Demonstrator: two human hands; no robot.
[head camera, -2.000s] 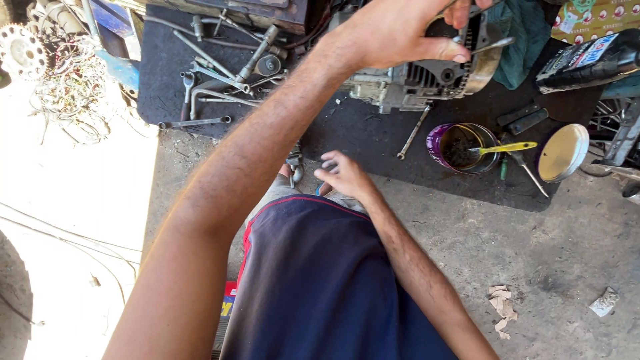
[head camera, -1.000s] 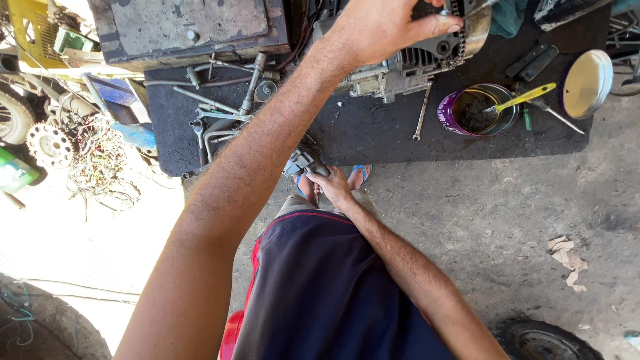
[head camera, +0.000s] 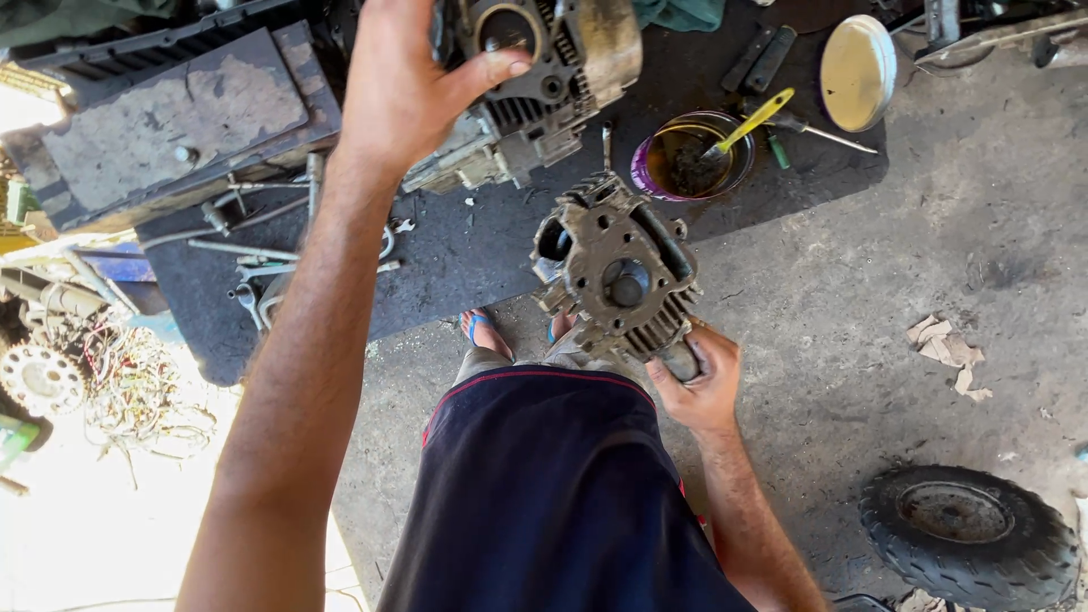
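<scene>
My right hand (head camera: 701, 374) grips an engine cylinder head (head camera: 625, 272) by its port stub, holding it in front of my waist with its flat gasket face and round combustion chamber turned up. At the top, my left hand (head camera: 425, 81) reaches over the engine block (head camera: 544, 93); its thumb lies at the cylinder bore, and its other fingers are hidden at the frame's upper edge, so I cannot tell whether they hold anything. The cylinder's fins and bore face up on the dark bench.
A tin (head camera: 642, 174) of dark liquid holds a yellow-handled brush (head camera: 756, 119), beside a round lid (head camera: 858, 72) and a screwdriver (head camera: 829, 136). Wrenches (head camera: 246, 251) lie left, near a metal box (head camera: 178, 119). A wheel (head camera: 969, 535) and torn paper (head camera: 948, 348) are on the concrete floor.
My right hand, empty-looking at first near my waist, now holds the cylinder head out to the right and up, over the bench edge. My left hand stays over the engine. The view has shifted.
</scene>
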